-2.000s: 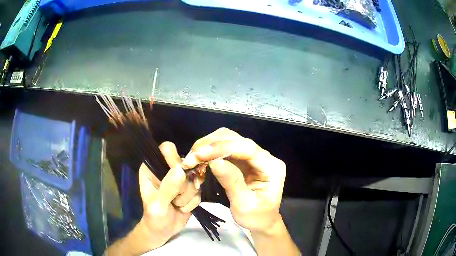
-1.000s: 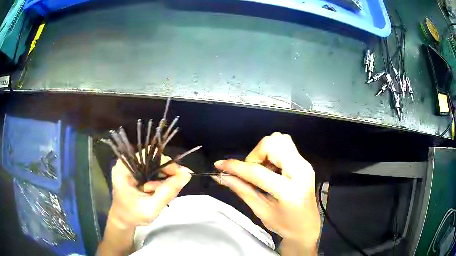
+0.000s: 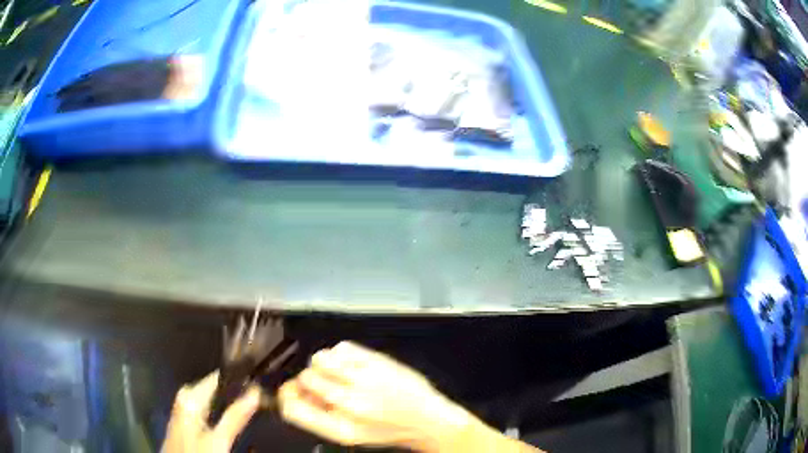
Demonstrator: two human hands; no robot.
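My left hand (image 3: 208, 416) is at the lower left, cut off by the bottom edge and blurred. It is shut on a fanned bunch of thin black cables (image 3: 244, 354), whose ends point up in front of the bench edge. My right hand (image 3: 354, 398) is close to the right of the bunch with its fingers curled. Blur hides whether it holds a single cable.
A deep blue bin (image 3: 115, 133) with black cables is at the upper left. Beside it is a shallow blue tray (image 3: 301, 165) with bags. Cables with metal plugs (image 3: 585, 252) lie on the bench's right. A black item with a yellow label (image 3: 684, 245) and another blue tray (image 3: 749, 341) are further right.
The view has tilted up and turned, so the bin and whole tray show and the hands sit lower. My right hand has come closer to the bunch; the single cable stretched between the hands no longer shows.
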